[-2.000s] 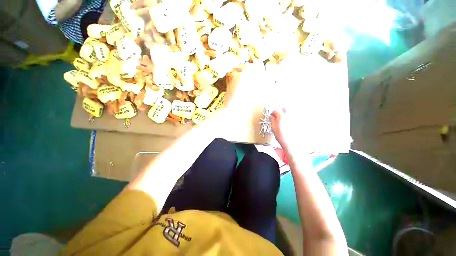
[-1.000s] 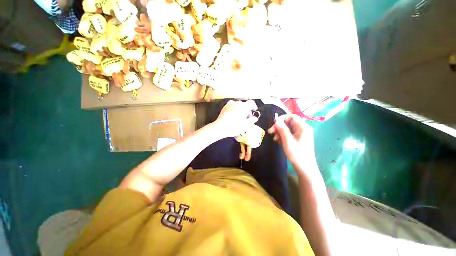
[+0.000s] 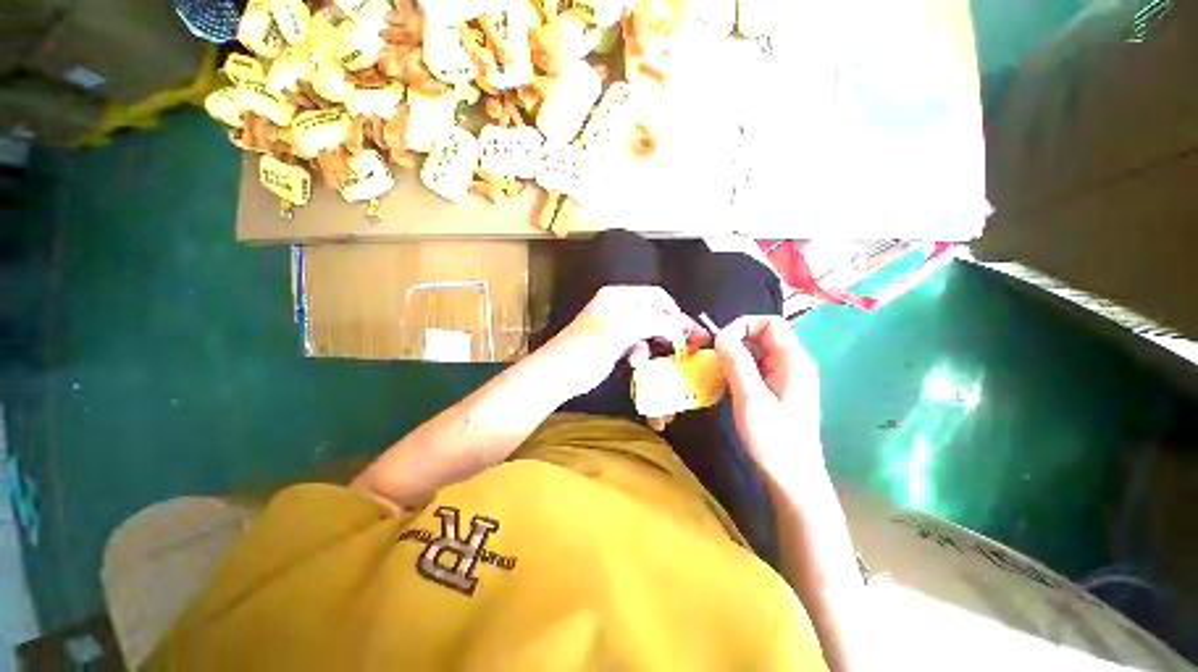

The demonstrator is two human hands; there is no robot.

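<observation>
A yellow plush pendant [image 3: 678, 385] hangs over my lap, below my fingers. My left hand [image 3: 628, 324] is shut on its top edge, where a small yellow loop shows. My right hand [image 3: 773, 372] is closed at the fingertips beside the loop and pinches a tiny thin dark piece, likely metal hardware, too small to tell. The fingertips of both hands almost meet. An orange limb end shows under the pendant.
A large pile of plush pendants [image 3: 453, 164] covers the left and middle of the cardboard-covered table [image 3: 394, 226]. A carton [image 3: 361, 302] stands below its edge. A red-edged clear bag [image 3: 861, 282] hangs below the right part. Large cartons [image 3: 1104, 158] stand at right.
My right hand has come from the metal pieces on the table to my lap and now meets the pendant in my left hand. The pendant has turned and the view has shifted.
</observation>
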